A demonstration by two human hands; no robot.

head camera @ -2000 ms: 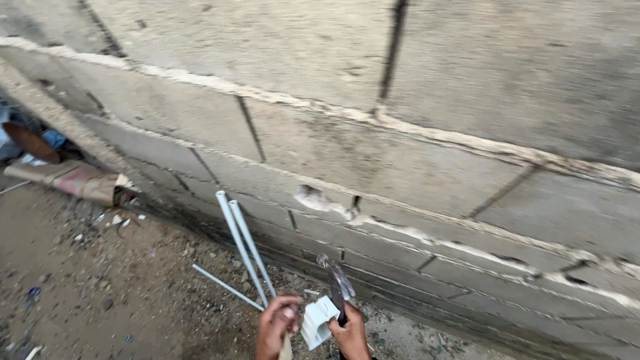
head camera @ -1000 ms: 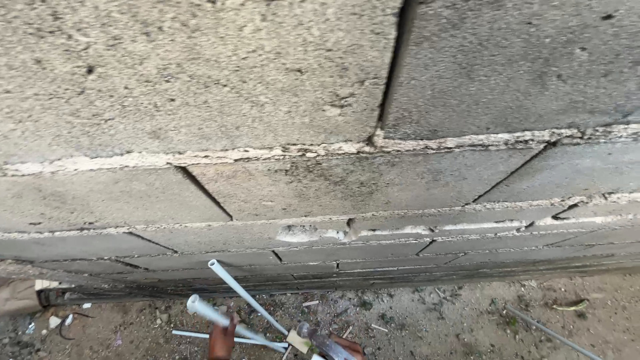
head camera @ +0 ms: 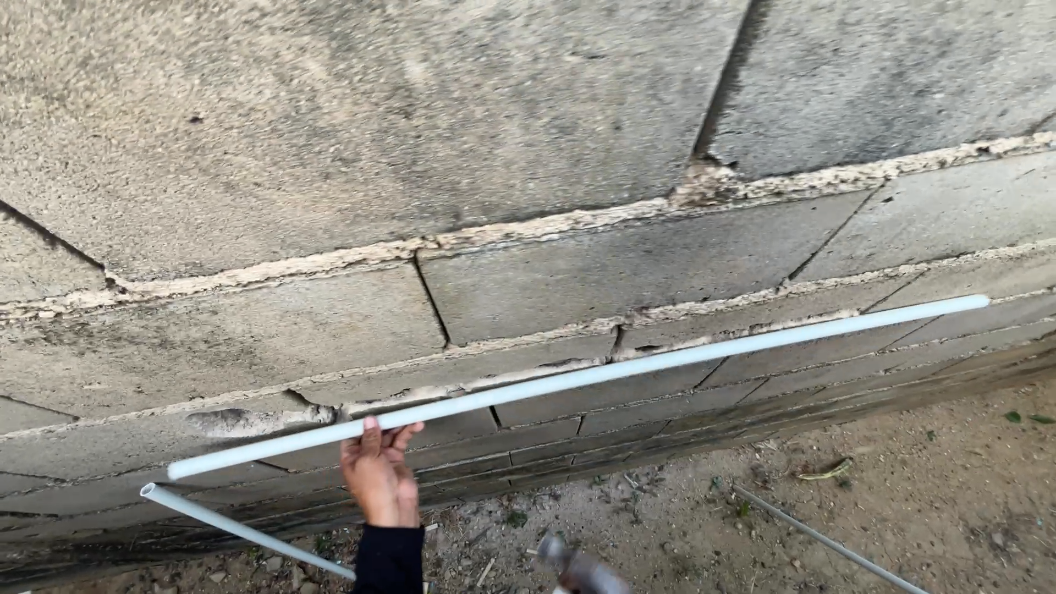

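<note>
My left hand (head camera: 381, 474), in a dark sleeve, grips a long white plastic pipe (head camera: 577, 378) near its left end. The pipe runs up to the right in front of the block wall, just below a rough, chipped mortar joint (head camera: 495, 379); whether it touches the wall cannot be told. Below the pipe's left end, a second white pipe (head camera: 247, 534) slants down behind my left forearm, its open end upward. At the bottom edge is the blurred metal head of what looks like a hammer (head camera: 569, 565). My right hand is not clearly visible.
The concrete block wall (head camera: 561, 280) fills most of the view, with rough mortar along its joints. At its foot lies bare dirt ground (head camera: 907, 487) with small debris. A thin rod or pipe (head camera: 825, 540) lies at the lower right, near a few green leaves (head camera: 1027, 417).
My left hand has raised the white pipe from near the ground, and it now lies lengthwise along the wall. The white box-like piece seen earlier by my right hand is out of sight.
</note>
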